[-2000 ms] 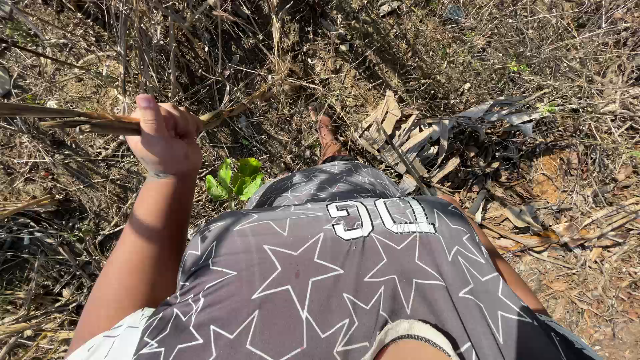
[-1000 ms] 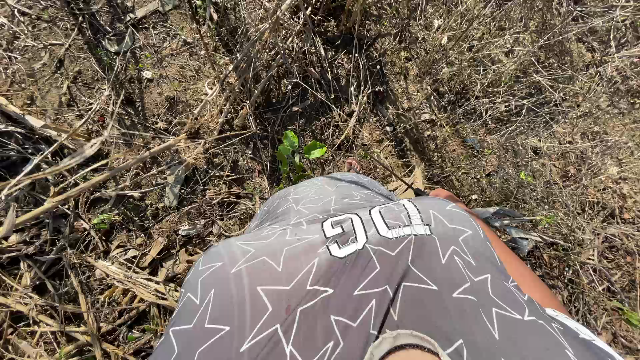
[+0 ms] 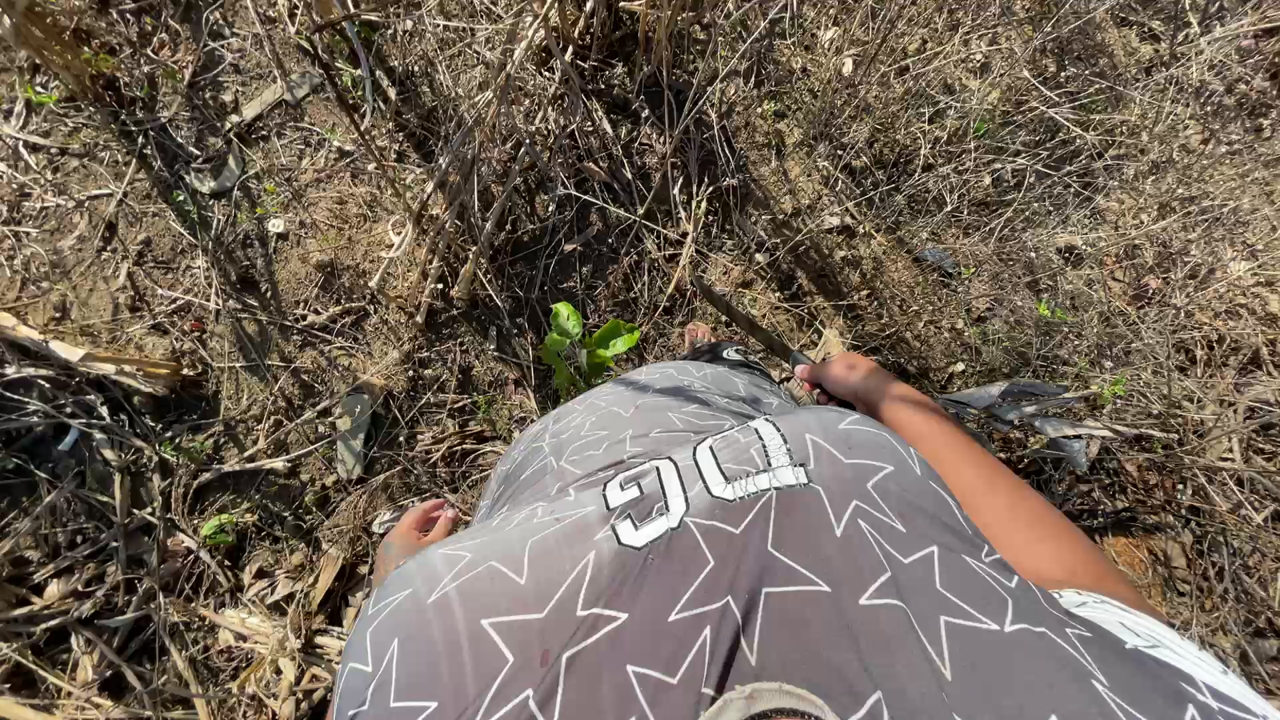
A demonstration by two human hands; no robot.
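Right of the centre, my right hand [image 3: 846,380] grips the dark handle of a machete or long knife [image 3: 742,318]. Its dark, narrow blade points up and left, low over the dry stalks. Beside my shirt at the lower left, my left hand [image 3: 418,532] hangs low with its fingers curled; the shirt hides part of it, and whether it holds anything does not show. A small green leafy plant [image 3: 585,347] grows between the two hands, left of the blade tip. My toes [image 3: 698,334] show just below that tip.
Dry standing stalks [image 3: 500,150] rise ahead. Cut stalks and dry leaves [image 3: 90,620] lie piled at the lower left. Torn dark sheet material [image 3: 1020,405] lies right of my forearm. Thin dry grass [image 3: 1100,180] covers the upper right.
Two seconds ago my left hand held dry stalks out at the left; now it is low beside my body without them. My right hand and the blade have come into view.
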